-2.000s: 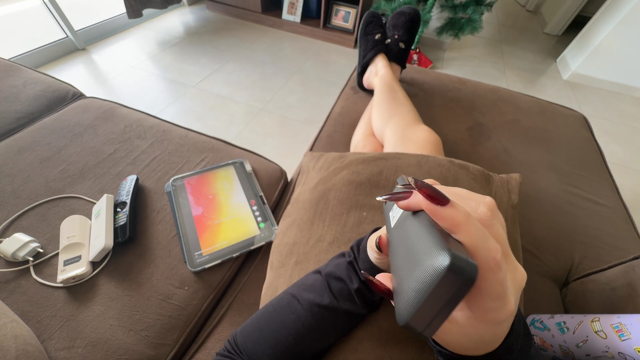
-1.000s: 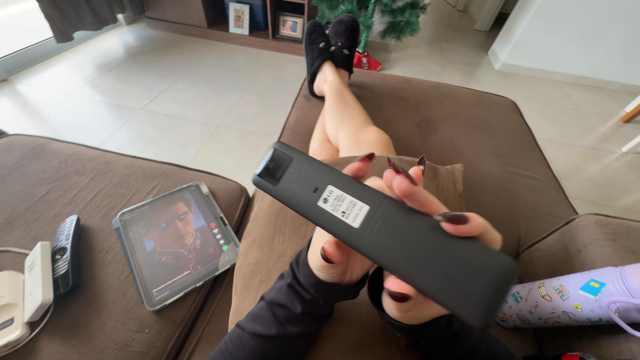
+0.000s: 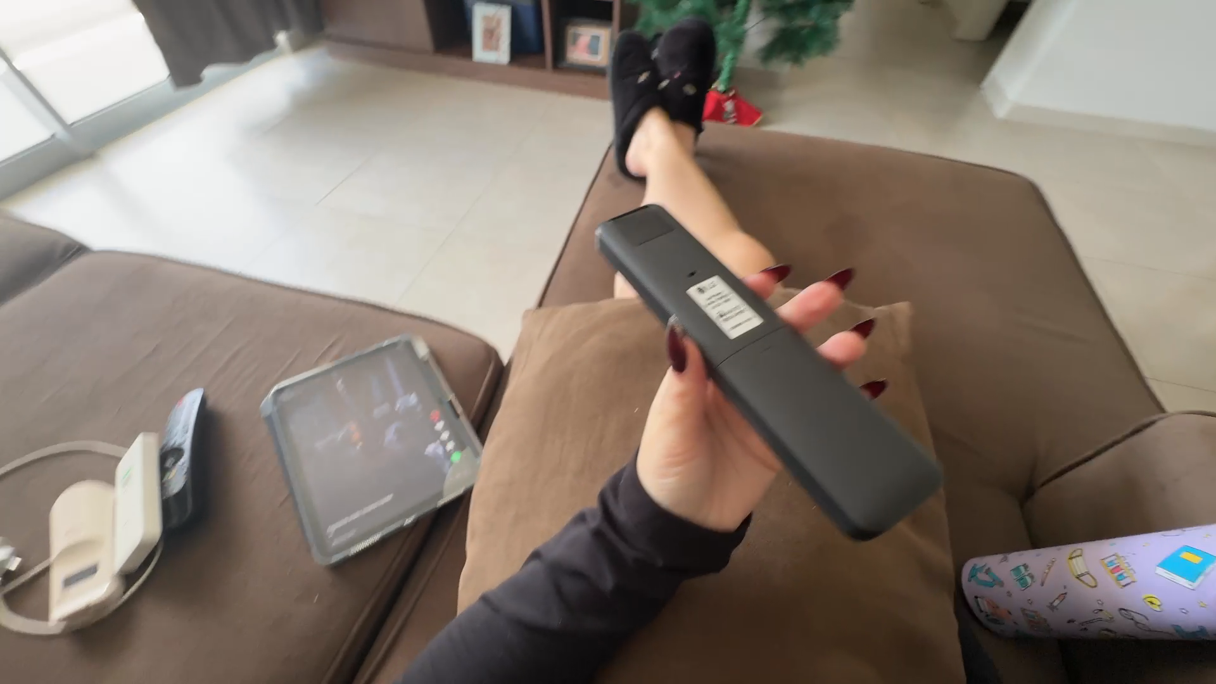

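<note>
My left hand [image 3: 712, 437] holds a black LG remote control [image 3: 817, 408], its back turned up with a white label bearing writing. The thumb presses one long edge and the fingers, with dark red pointed nails, lie behind and past the other edge. The remote slants from upper left to lower right above a brown cushion [image 3: 560, 456] on my lap. My right hand is out of view. To the left, a tablet in a clear-edged case [image 3: 370, 446] lies on the sofa with its screen lit.
On the sofa at left lie another remote control [image 3: 182, 456], a white device [image 3: 139, 503], a beige device [image 3: 81, 551] and a looped cable [image 3: 57, 448]. A lilac patterned bottle [image 3: 1092, 584] lies at right. Legs in black slippers [image 3: 665, 81] stretch along the brown sofa [image 3: 855, 190].
Two seconds ago the remote was end-on toward the view; now its back shows. A second ago both hands were at it; my right hand has since left the view. The picture on the tablet has changed.
</note>
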